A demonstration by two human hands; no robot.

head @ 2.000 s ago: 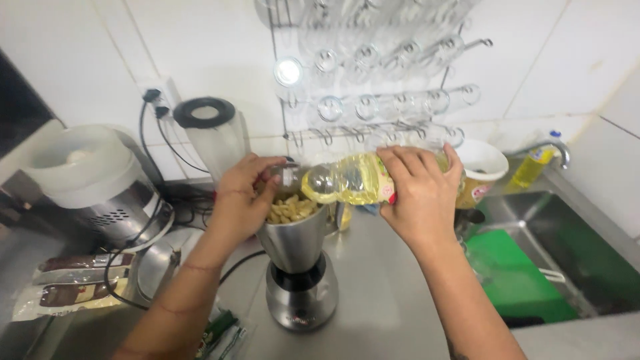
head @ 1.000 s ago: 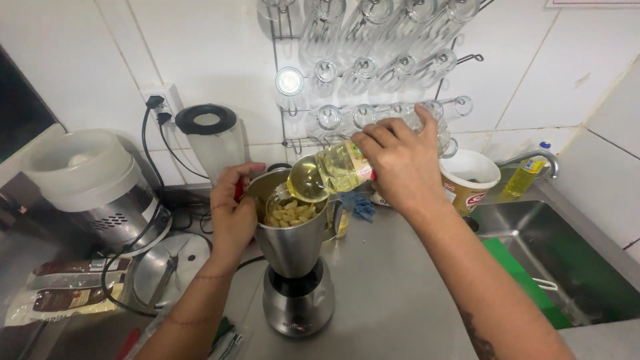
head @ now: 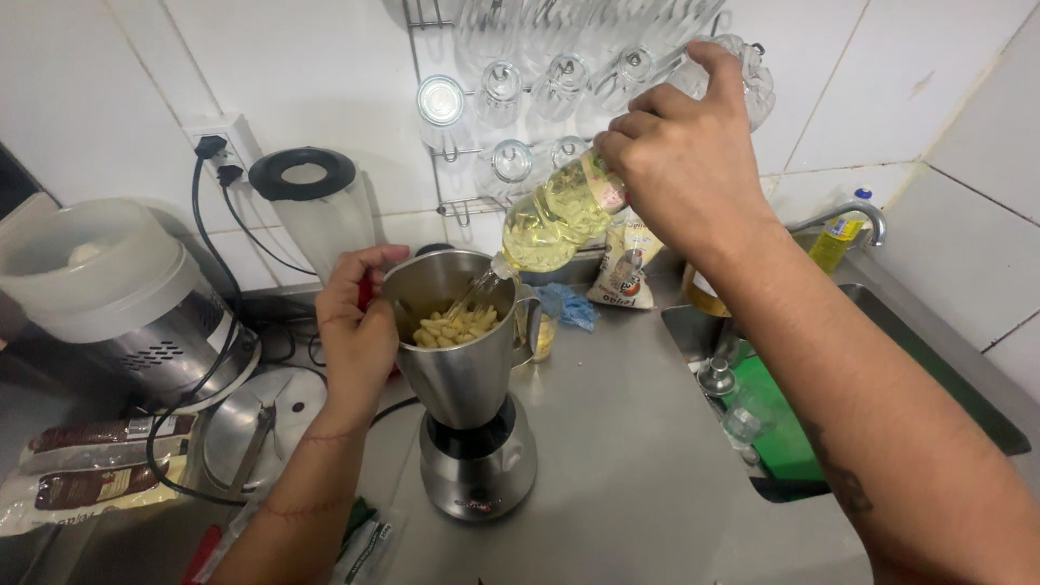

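My right hand (head: 691,162) grips a clear plastic bottle of yellow oil (head: 552,215), tilted neck down over the rim of a metal blender jar (head: 455,378). A thin stream runs from its mouth onto pale peeled garlic cloves or similar pieces (head: 459,325) inside. My left hand (head: 357,317) is at the left side of the jar, with something red partly hidden behind the fingers; its exact hold is unclear. The jar stands on a steel blender base (head: 479,471), its handle facing right.
At left are a food processor (head: 154,325), a round metal disc (head: 260,422), cords and food packets (head: 97,471). Behind stand a blender jar with a black rim (head: 317,203), a glass rack (head: 463,207), a blue cloth (head: 573,309) and a bag (head: 626,268). A sink (head: 934,366) is right.
My right hand has raised the bottle's base, so it tilts more steeply into the jar. A stream of oil now shows. My left hand remains beside the jar.
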